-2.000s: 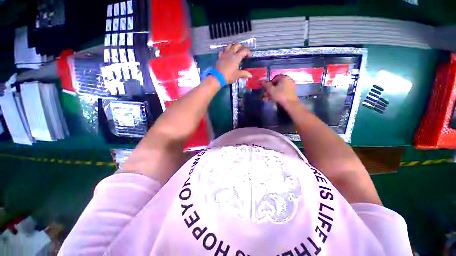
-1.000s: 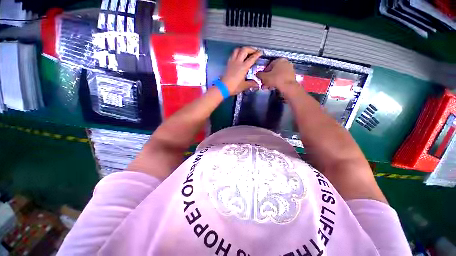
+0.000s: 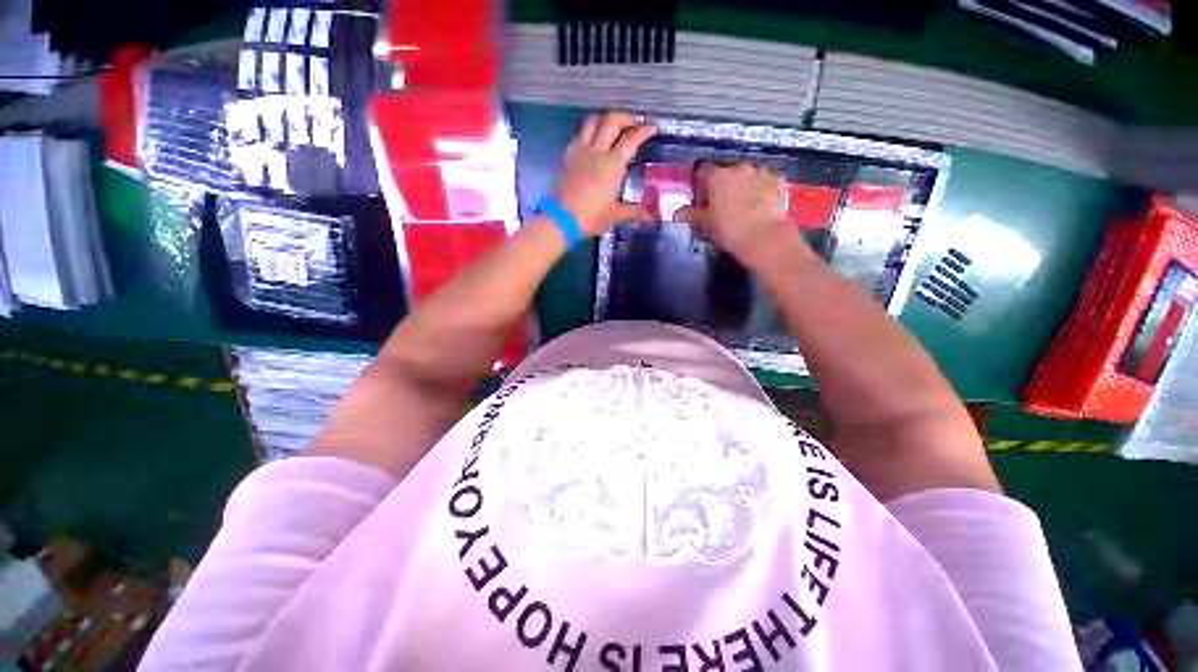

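The laptop bottom cover [image 3: 683, 282] lies on the green bench with its dark inside up, on a silvery wrap [image 3: 920, 217] that shows around its edges. Red film pieces [image 3: 812, 204] sit in a row along its far part. My left hand [image 3: 604, 177] rests at the cover's far left corner, fingers over the edge, thumb apart and pointing inward. My right hand [image 3: 738, 204] is over the red film row, fingers curled down at the cover's inside. Whether it holds a small part cannot be seen.
Left of the cover are red sheets [image 3: 453, 177], a sheet with white rectangles [image 3: 283, 79] and shiny small parts [image 3: 283, 260]. Black strips [image 3: 945, 285] lie to the right, beside red bubble bags [image 3: 1117, 315]. A black comb-like strip [image 3: 615, 42] is at the back.
Since two seconds ago, my right hand has turned and its fingers have curled at the upper left of the cover. My left hand stays at the corner. The view has shifted slightly.
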